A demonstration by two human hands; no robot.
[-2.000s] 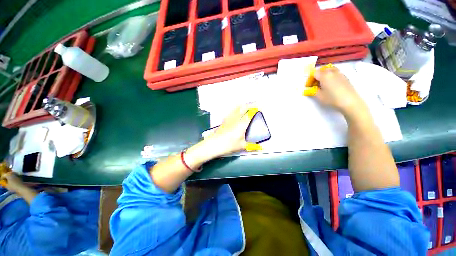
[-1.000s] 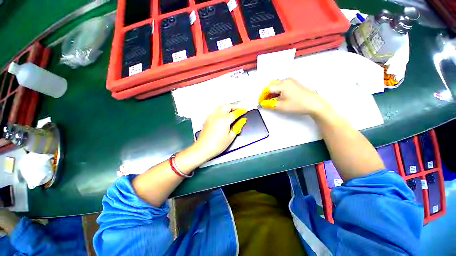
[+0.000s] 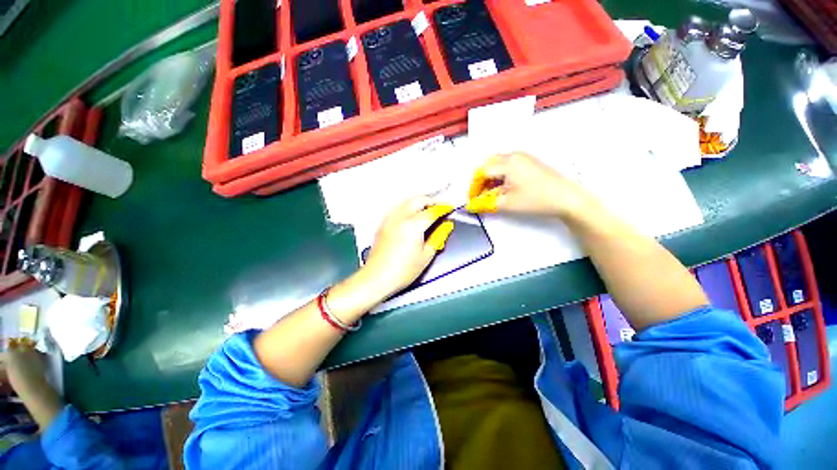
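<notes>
A smartphone [image 3: 466, 246] with a pale glossy face lies at a slant on white sheets [image 3: 587, 240]. My left hand [image 3: 404, 240], with yellow-orange finger cots, grips the phone's upper-left part, the palm covering much of it. My right hand [image 3: 516, 186], also with finger cots, has thumb and forefinger pinched together at the phone's upper edge. A thin shiny strip shows on the phone face just under these fingertips, perhaps the edge of a clear film; it is too small to tell.
A red tray [image 3: 404, 115] of dark phones stands behind the sheets. A bottle [image 3: 675, 73] stands on a dish at right. A white squeeze bottle [image 3: 81, 166], clear bag [image 3: 163, 99] and another dish [image 3: 117, 307] are at left. Another person's hand [image 3: 26, 369] shows at lower left. A phone tray [image 3: 601, 353] sits at lower right.
The phone has gone from raised in my left hand to lying on the sheets. My right hand has moved left to the phone's upper edge, where the shiny strip now shows.
</notes>
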